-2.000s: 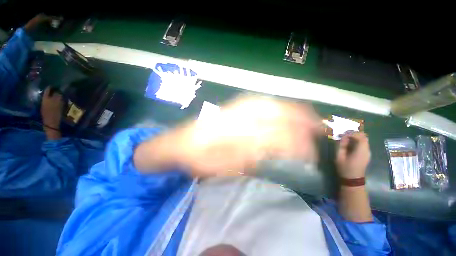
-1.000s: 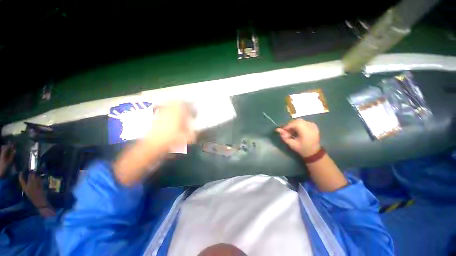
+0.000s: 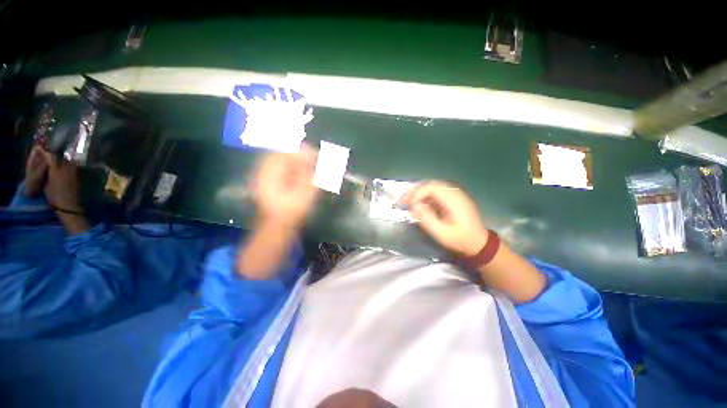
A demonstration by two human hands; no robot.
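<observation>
A phone body [image 3: 389,200], whitish and silver, lies on the dark-green mat in front of me. My right hand [image 3: 450,217], with a red-brown wristband, is at its right end with thumb and fingers close together; whether they hold a tool cannot be seen. My left hand [image 3: 284,190] is blurred, just left of the white notepad [image 3: 331,167] and below the pile of white strips [image 3: 275,123] on a blue card [image 3: 236,124]. Whether it holds anything cannot be told. A stack of flex cables [image 3: 562,166], white with orange-brown ends, lies to the right.
Bagged flex cables [image 3: 660,215] and a crumpled plastic bag [image 3: 705,209] lie far right. A white rail [image 3: 446,108] crosses behind the mat, with a phone unit [image 3: 503,40] on the belt beyond. A pale bar [image 3: 693,106] juts in upper right. Another person's hands [image 3: 60,179] are at left.
The view has shifted. My right hand has moved from near the flex stack to the phone body, and the thin tool is no longer distinguishable. My left hand is now beside the notepad, still blurred.
</observation>
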